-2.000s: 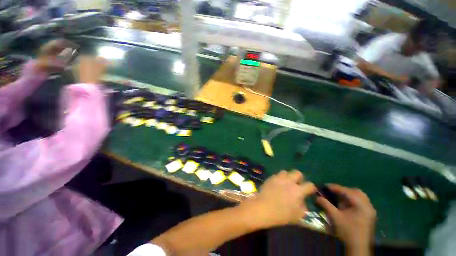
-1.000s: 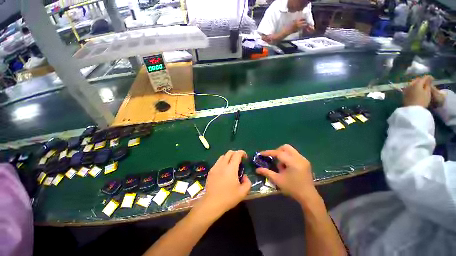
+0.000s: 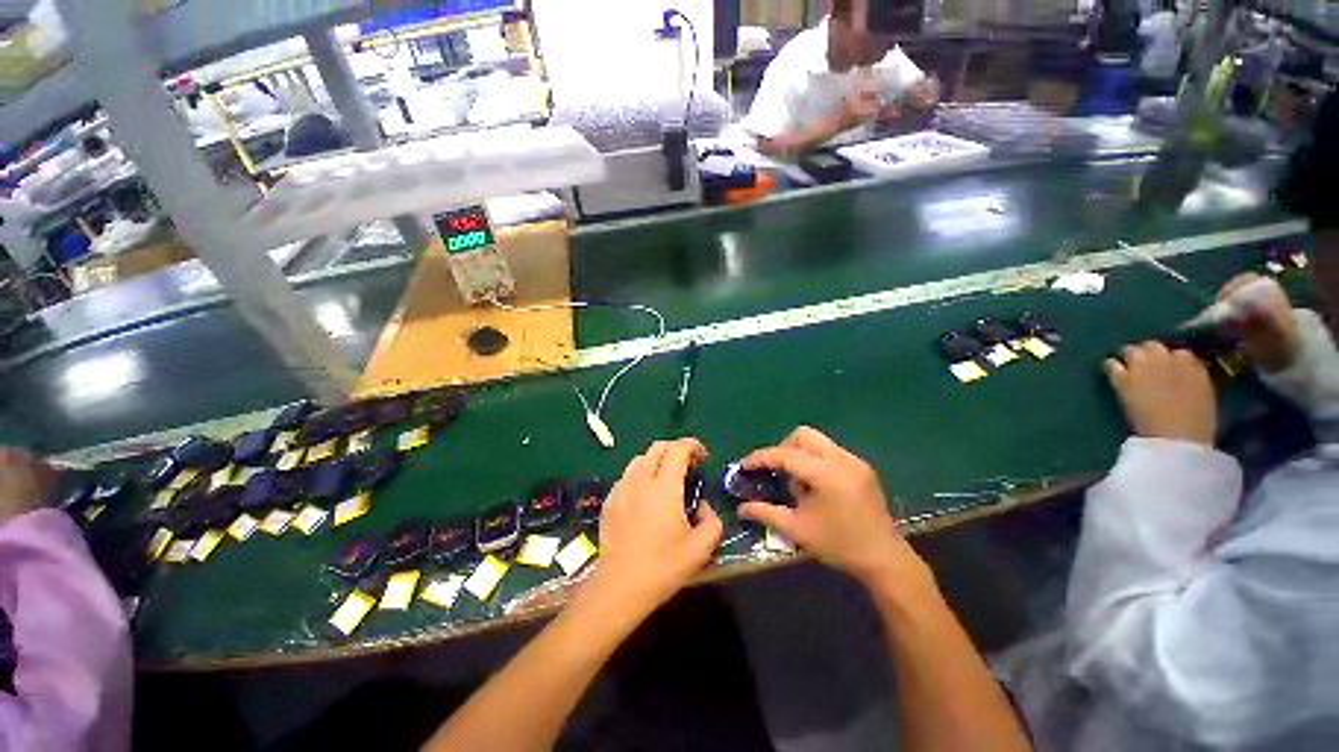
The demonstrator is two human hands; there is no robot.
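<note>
My left hand holds a black watch unit, mostly hidden by its fingers, over the near bench edge. My right hand holds another black watch unit between thumb and fingers, close beside the first. A pale piece, perhaps its battery, shows below the right hand. A row of black watch units with white, yellow-edged batteries lies left of my left hand. More units lie in a cluster further left.
A light pen tool on a white cable and a dark pen tool lie ahead. A power supply and a dark disc are on the wooden board. Three units lie right. Workers sit both sides.
The camera view has turned from the left-tilted view to the bench in front. Both hands remain close together, each now seen with a unit. The right worker's hands have moved apart and nearer.
</note>
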